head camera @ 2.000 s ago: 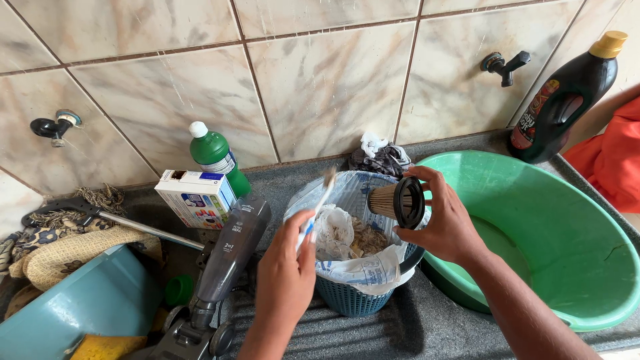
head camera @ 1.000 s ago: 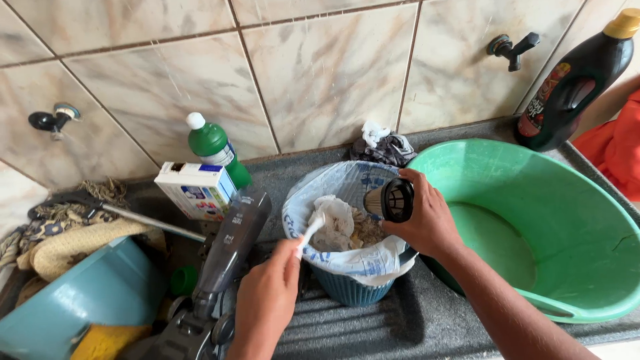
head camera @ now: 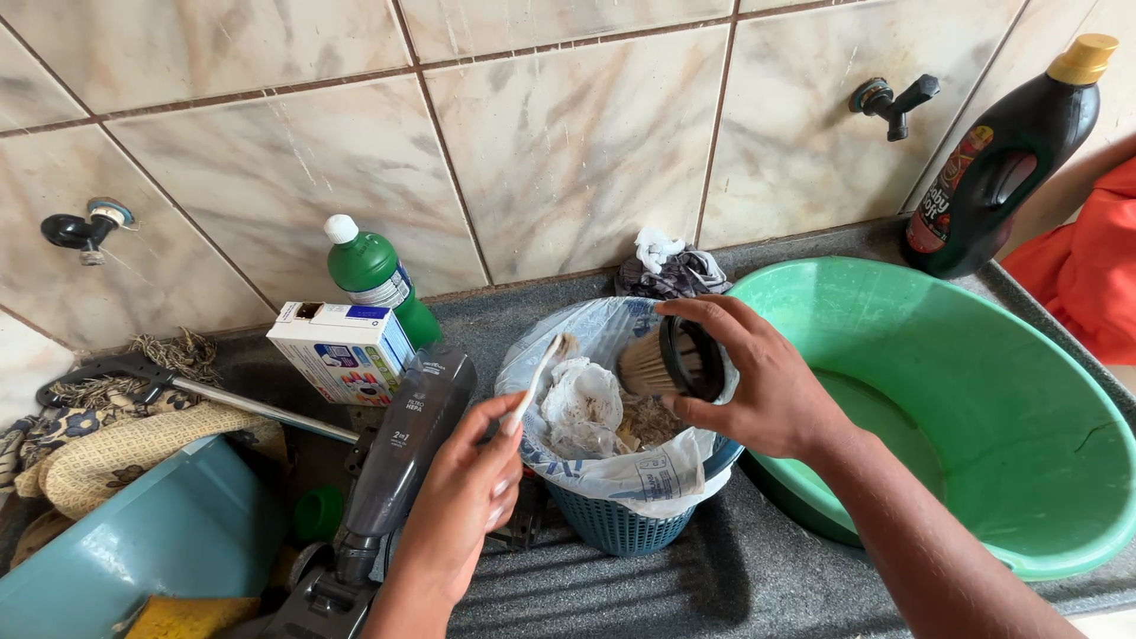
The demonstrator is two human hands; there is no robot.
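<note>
My left hand (head camera: 475, 484) holds a white toothbrush (head camera: 538, 382) by its handle, its worn bristles up at the left rim of a small blue basket bin (head camera: 621, 524). The bin is lined with a plastic bag (head camera: 661, 475) and holds dust and crumpled waste (head camera: 581, 395). In my right hand (head camera: 754, 377), a pleated vacuum filter with a black rim (head camera: 652, 359) lies tilted over the bin, its pleats facing left. Brush and filter are apart. Left of the bin leans a dark upright vacuum cleaner (head camera: 408, 435).
A large green basin (head camera: 1003, 444) stands right, below a black bottle (head camera: 1003, 160). A green bottle (head camera: 382, 275) and a box (head camera: 342, 351) stand behind the vacuum. A blue-grey tub (head camera: 160, 532) and cloths fill the left. Two taps jut from the tiled wall.
The toothbrush pointed down into the bin one second ago; now its bristle end is raised at the bin's left side. The filter, more upright two seconds ago, is tilted now.
</note>
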